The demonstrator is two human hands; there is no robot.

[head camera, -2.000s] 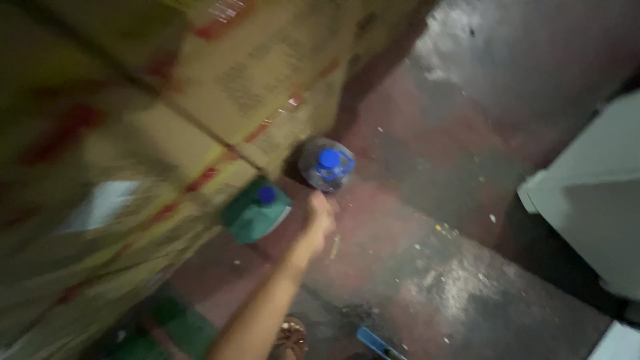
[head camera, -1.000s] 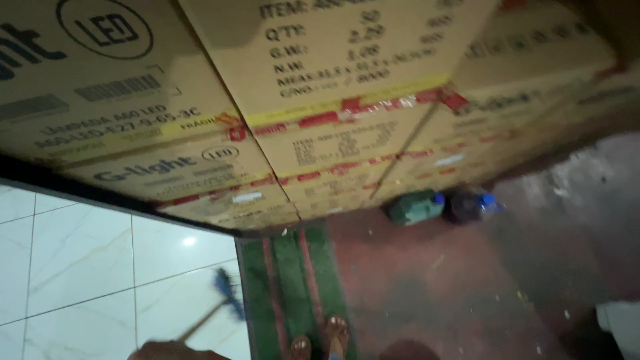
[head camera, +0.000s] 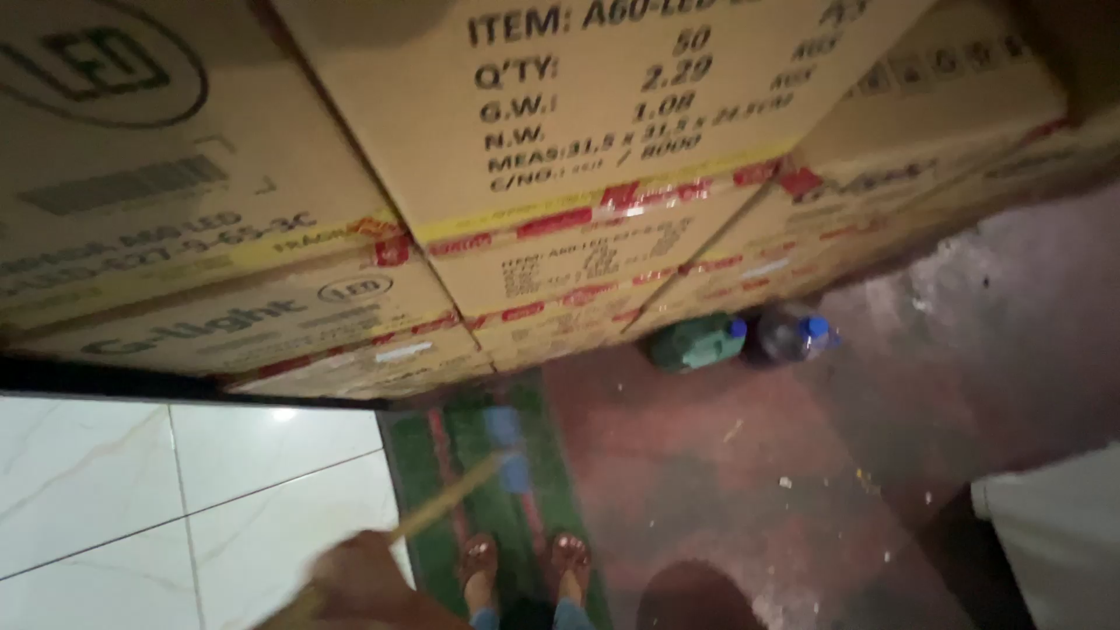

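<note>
At the lower left, my left hand (head camera: 363,573), blurred, is closed around a thin wooden stick handle (head camera: 451,500). The handle slants up to the right, and its blurred blue head (head camera: 512,471) is over the green mat, above my feet. The exact kind of tool cannot be told. My right hand is not clearly seen. Against the foot of the stacked cartons lie a green plastic jug (head camera: 696,343) with a blue cap and, beside it, a clear plastic bottle (head camera: 787,337) with a blue cap.
Stacked cardboard cartons (head camera: 577,96) rise across the top. White floor tiles (head camera: 87,490) lie left of the green striped mat (head camera: 407,464), worn red floor (head camera: 682,455) right of it. A pale object (head camera: 1059,525) stands lower right. A dark rounded patch (head camera: 700,599) is unclear.
The blue head has moved right, from the white tiles to the green mat. Two seconds ago, a bare hand reached toward the clear bottle. The view has swung greatly since then.
</note>
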